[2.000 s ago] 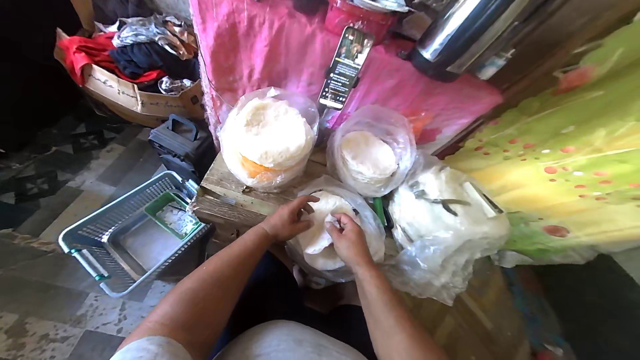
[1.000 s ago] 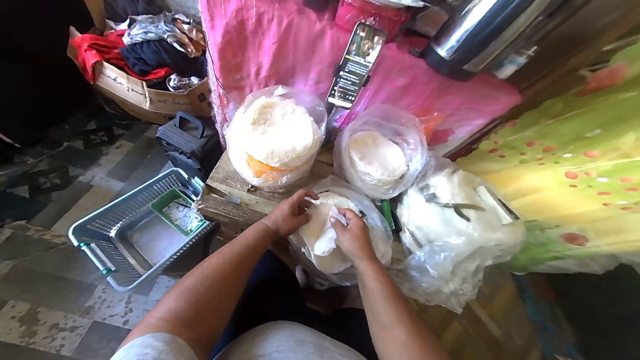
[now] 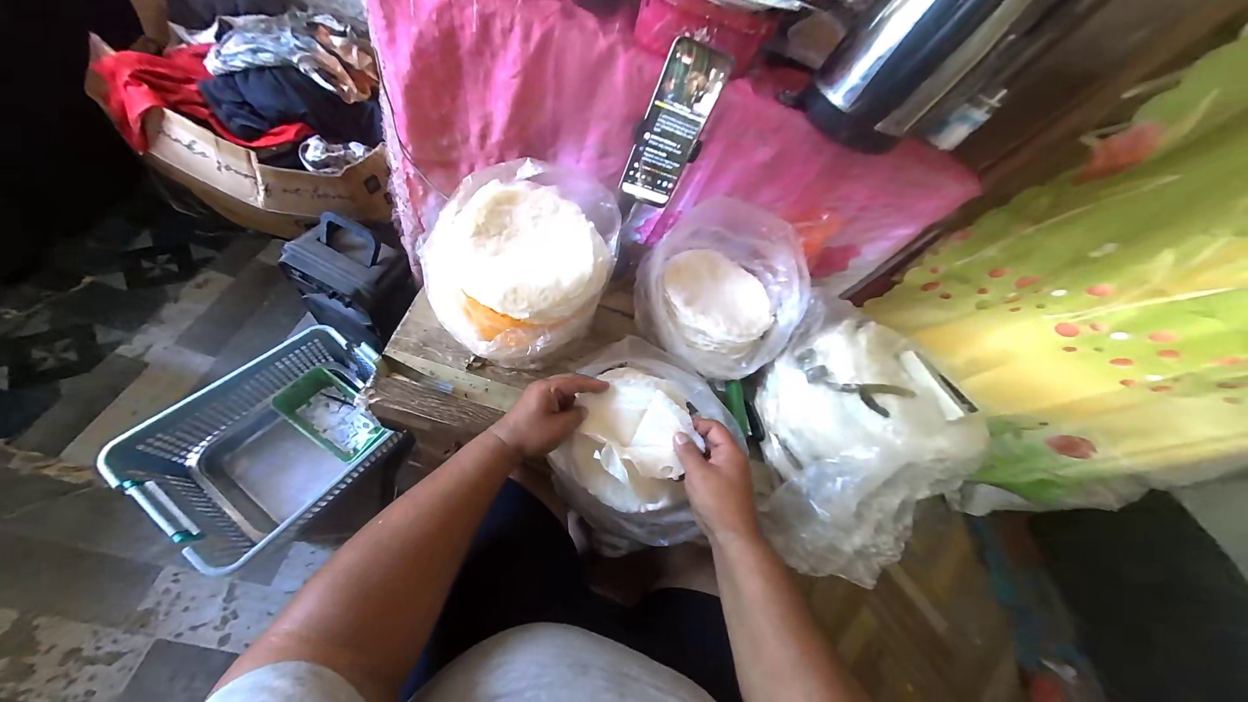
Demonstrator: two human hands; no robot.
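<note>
A thin white round sheet [image 3: 648, 429], partly folded over, lies across a stack of similar sheets in a clear plastic bag [image 3: 717, 385] in front of me. My left hand [image 3: 548, 414] pinches the sheet's upper left edge between thumb and fingers. My right hand [image 3: 717, 473] grips its right side, and a small dark tip shows above those fingers. Behind, a taller bagged stack of white rounds [image 3: 526, 244] stands at the left and a smaller bagged stack [image 3: 717, 297] at the right. Beyond my right hand sits a big plastic-wrapped white bundle [image 3: 868, 400] with a dark tool on it.
A wooden surface [image 3: 439, 375] carries the bags. On the floor at left are a plastic basket [image 3: 229, 390] with a green tray [image 3: 327, 414], a black case [image 3: 346, 268] and a cardboard box of clothes [image 3: 224, 175]. A phone [image 3: 676, 122] and a metal flask [image 3: 907, 68] stand behind.
The sheet between my hands, bunched and narrow one second ago, is now spread wider with a folded flap. My hands stay over the same bag.
</note>
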